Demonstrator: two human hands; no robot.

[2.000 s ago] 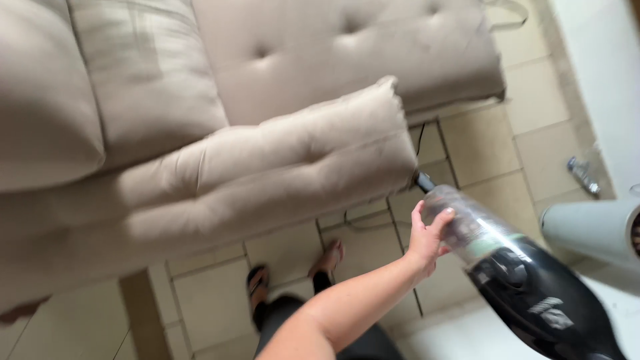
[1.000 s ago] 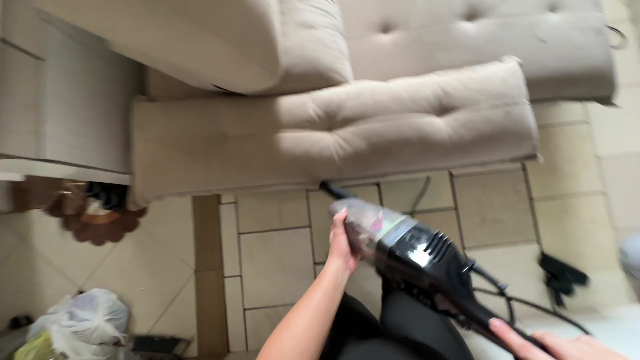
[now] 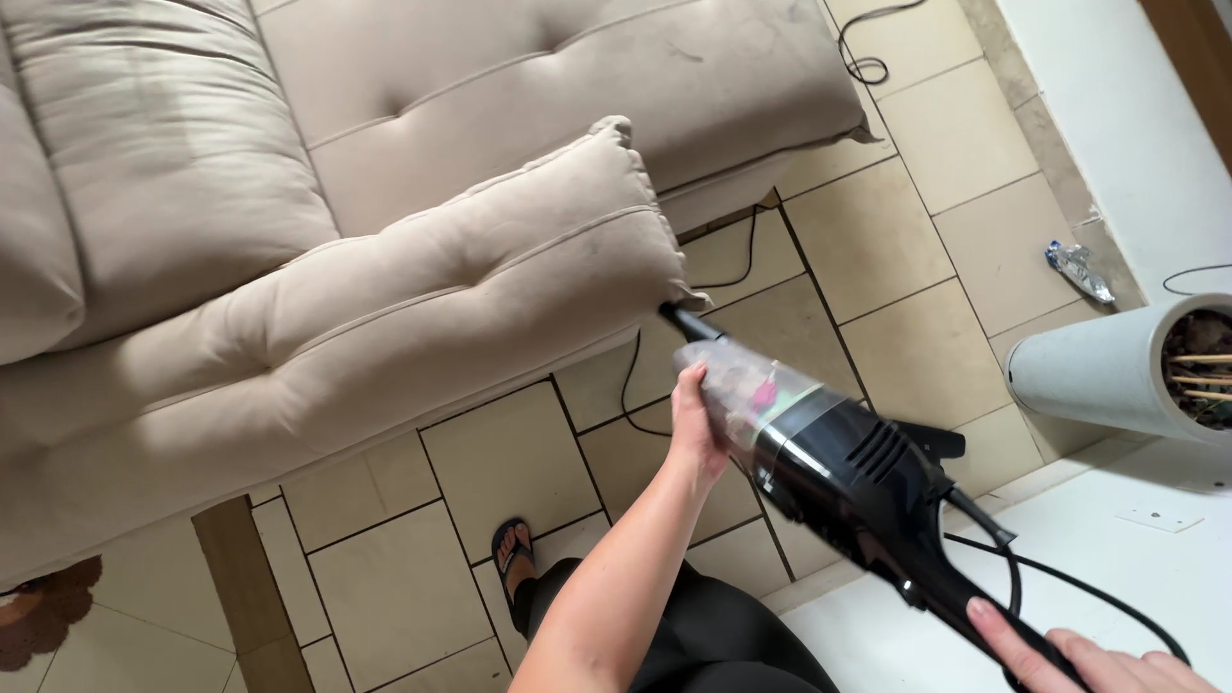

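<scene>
A black corded handheld vacuum cleaner (image 3: 847,481) with a clear dust container runs diagonally across the right half of the view. My left hand (image 3: 700,423) grips the side of the clear container, near its front end. The long rear handle is in my right hand (image 3: 1059,650), at the lower right edge and partly cut off. The vacuum's narrow black nozzle (image 3: 691,322) meets the lower front corner of the beige tufted sofa arm (image 3: 462,260). Pinkish and pale debris shows inside the container.
Behind the arm lies the sofa's seat cushion (image 3: 577,87). A black cable (image 3: 628,385) trails on the tiled floor (image 3: 510,457). A tall grey planter (image 3: 1097,371), a crumpled silvery wrapper (image 3: 1080,274) and a black floor-head attachment (image 3: 929,441) are at the right. My sandalled foot (image 3: 515,549) stands below.
Since one second ago the vacuum's nozzle has moved along the sofa arm's lower edge to its front corner, with both hands still on the vacuum. The view has swung to the right.
</scene>
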